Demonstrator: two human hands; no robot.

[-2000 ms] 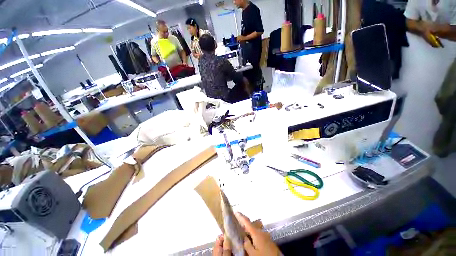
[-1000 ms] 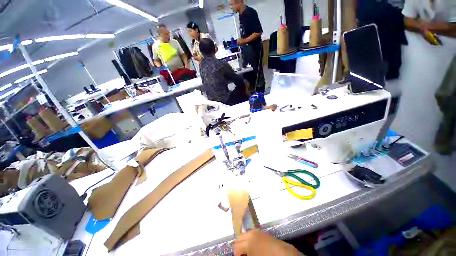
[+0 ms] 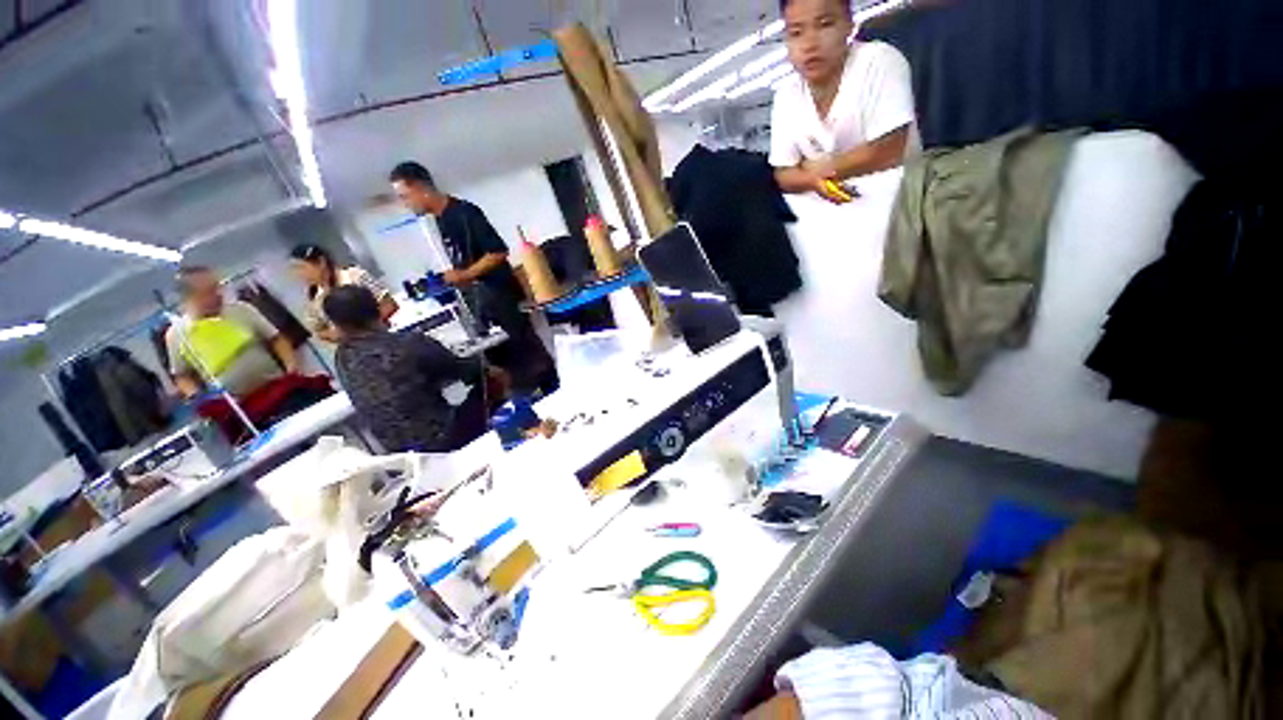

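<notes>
The scissors with one green and one yellow loop (image 3: 675,609) lie on the white table, blades pointing left. The white sewing machine (image 3: 760,408) stands behind them. Its silver needle parts (image 3: 486,626) are left of the scissors. Brown cut strips (image 3: 369,675) lie at the lower left, cut off by the picture's edge. A bit of skin, seemingly my right hand or wrist (image 3: 771,706), shows at the bottom edge beside a striped sleeve. Its fingers are hidden. My left hand is out of the picture.
A dark item in a round dish (image 3: 791,509) is at the table's right end. A crumpled khaki garment pile (image 3: 1140,619) is at lower right. White cloth (image 3: 225,598) lies at left. A person in a white shirt (image 3: 851,106) leans on a white partition; others are at back left.
The view has swung right and up. The hand seen at the table's front edge with a brown piece has left that spot, and the piece is no longer visible. The scissors remain on the table.
</notes>
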